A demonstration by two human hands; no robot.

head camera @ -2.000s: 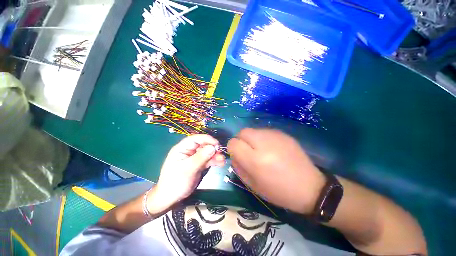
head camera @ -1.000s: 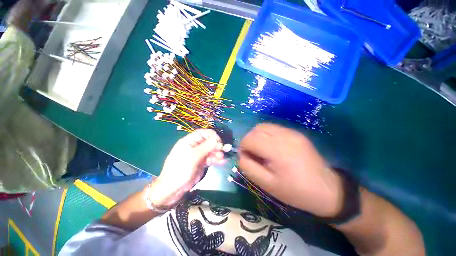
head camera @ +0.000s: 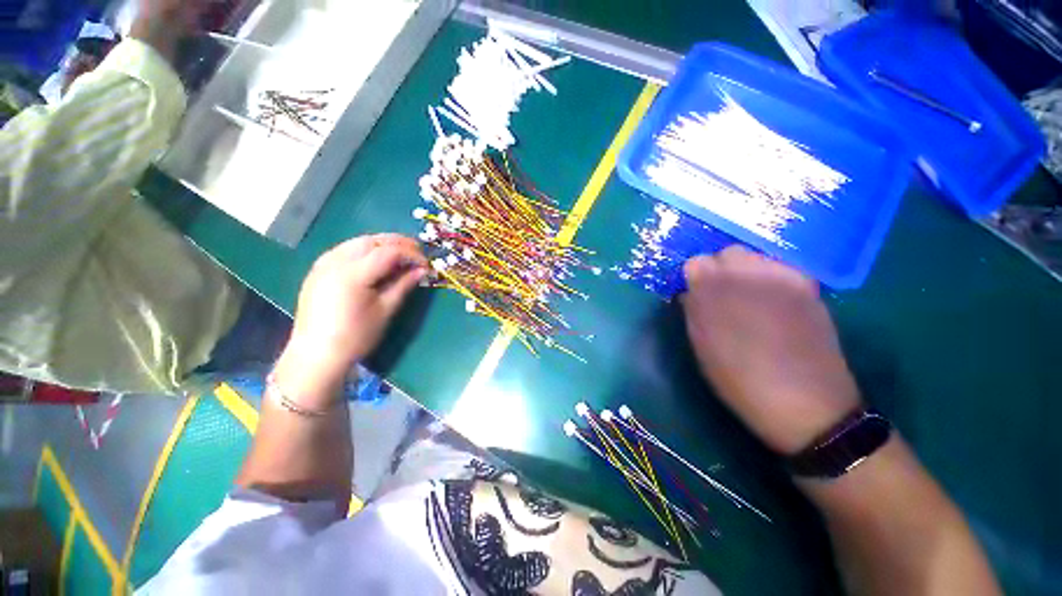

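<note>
The pile of pre-wired connector leads (head camera: 501, 250), with white heads and yellow, red and dark wires, lies on the green bench. My left hand (head camera: 355, 291) is at the pile's left edge, fingertips pinched at a white connector head. My right hand (head camera: 757, 338) reaches over the pile of blue wires (head camera: 666, 259) just below the blue tray; its fingertips touch the pile, and whether they hold a wire cannot be told. Several part-built harnesses (head camera: 635, 460) with white heads and yellow, dark and white wires lie in front of me.
White sleeving tubes (head camera: 495, 87) lie above the lead pile. The blue tray (head camera: 868, 239) holds white wires, with a second blue tray (head camera: 1002, 146) behind it. A compartment box (head camera: 285, 210) holds a few leads. Another person's sleeve (head camera: 87, 128) is at the left.
My hands have parted from working together at a small connector. My left moved to the lead pile, my right to the blue wires. The part-built harnesses are now uncovered. The view has shifted.
</note>
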